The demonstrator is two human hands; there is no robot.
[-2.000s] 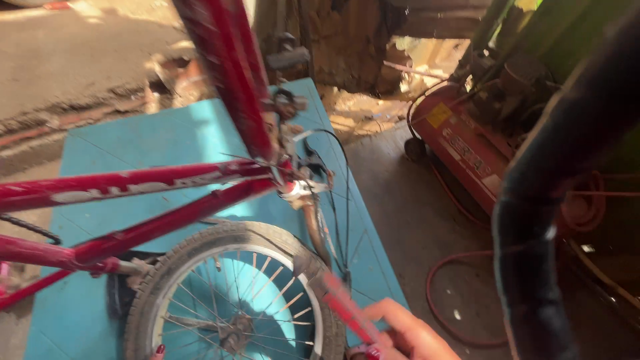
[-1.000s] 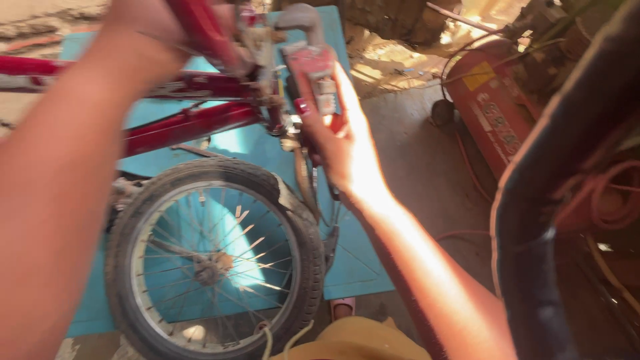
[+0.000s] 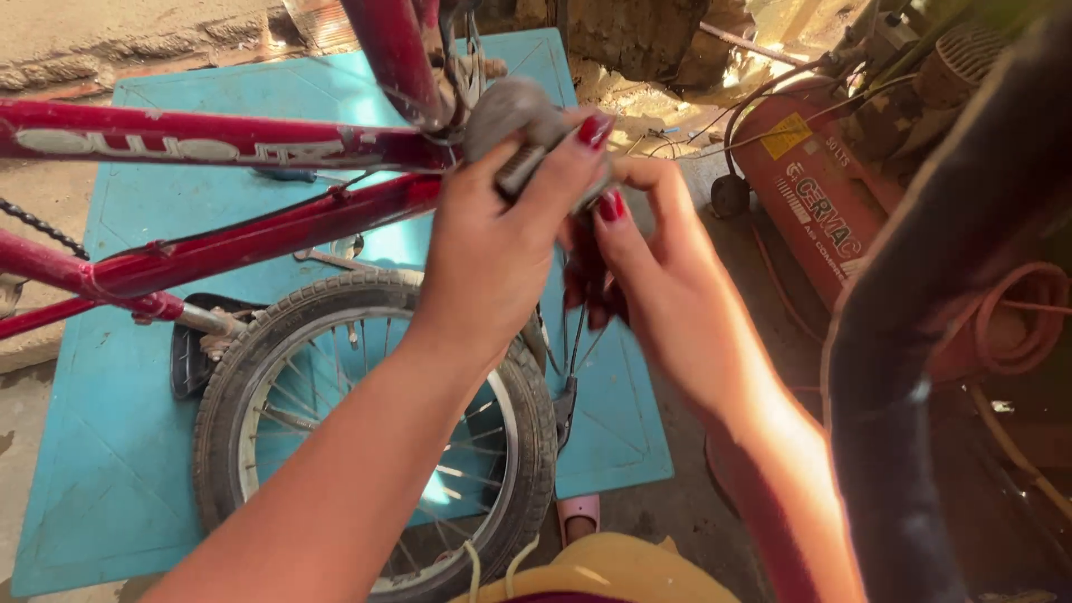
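A pipe wrench (image 3: pixel 512 117) with a grey metal jaw and a dark red handle is up against the front end of the red bicycle frame (image 3: pixel 276 234). My left hand (image 3: pixel 494 243) grips it near the jaw, thumb over the threaded part. My right hand (image 3: pixel 670 268) holds the wrench just to the right, its thumb on the body and the handle partly hidden behind the fingers. Whether the jaw touches the frame cannot be told, as the hands and blur cover it. Below lies a bicycle wheel (image 3: pixel 213 435) with a worn black tyre.
The blue table (image 3: pixel 109 469) bears the frame, the wheel, a spanner (image 3: pixel 331 260) and a black pedal-like part (image 3: pixel 191 356). A red air compressor (image 3: pixel 804 193) stands at the right. A thick dark curved tube (image 3: pixel 879 352) crosses the right foreground. Cables (image 3: pixel 572 368) hang by the wheel.
Two seconds ago only the right hand was near the wrench, low by the wheel. The wrench went up to the frame's front end. My left hand has moved from the frame onto the wrench.
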